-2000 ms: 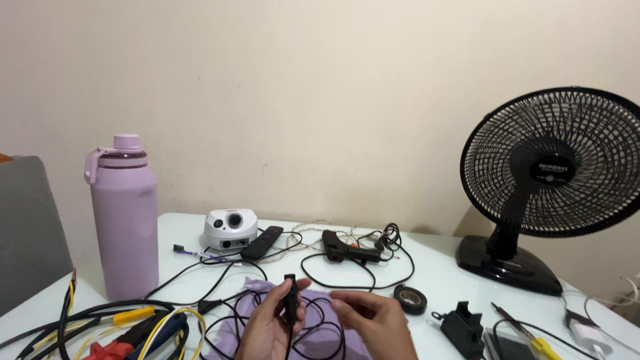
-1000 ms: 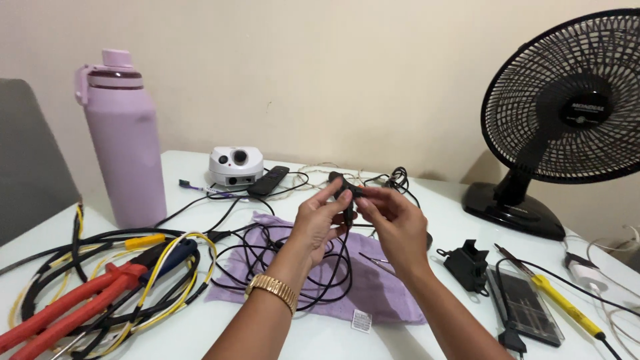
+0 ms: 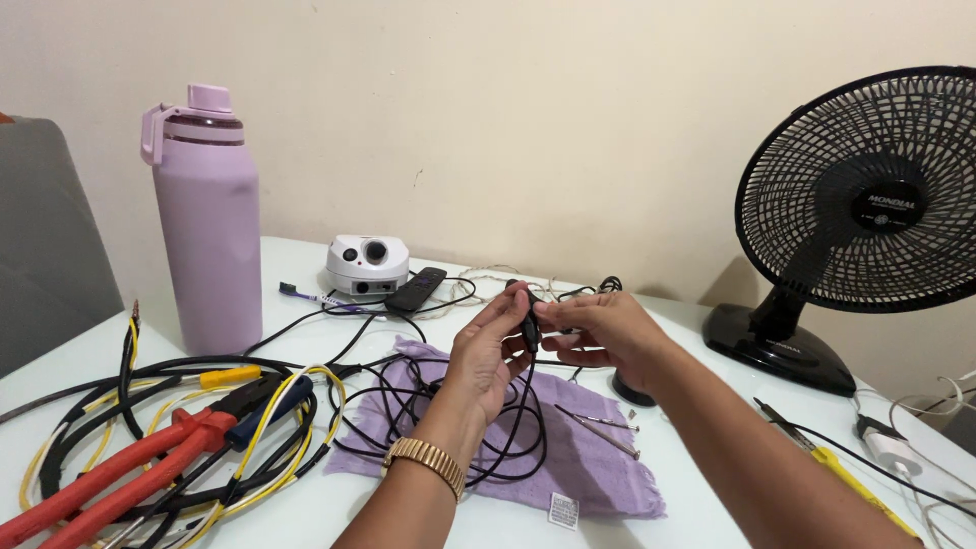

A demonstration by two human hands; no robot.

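Note:
My left hand (image 3: pixel 488 347) grips a small black cable-end piece (image 3: pixel 530 328) between thumb and fingers, upright above the table. The thumb and forefinger of my right hand (image 3: pixel 602 332) touch its upper right side; whether they pinch it or something small on it is hidden. A black cable (image 3: pixel 543 438) runs down from the piece into loose coils on a purple cloth (image 3: pixel 587 476). Two thin metal tools (image 3: pixel 602 433), seemingly small screwdrivers, lie on the cloth right of the coils.
Red-handled pliers (image 3: pixel 164 450) lie on coiled cables at left, near a lilac bottle (image 3: pixel 210 244). Behind are a white device (image 3: pixel 368 263), a remote control (image 3: pixel 416 290) and a toothbrush (image 3: pixel 313 296). At right stand a black fan (image 3: pixel 785 343) and a yellow-handled soldering iron (image 3: pixel 846 476).
Both hands stay together around the black piece. The thin metal tools on the cloth now show more fully beside my right forearm. The view has shifted.

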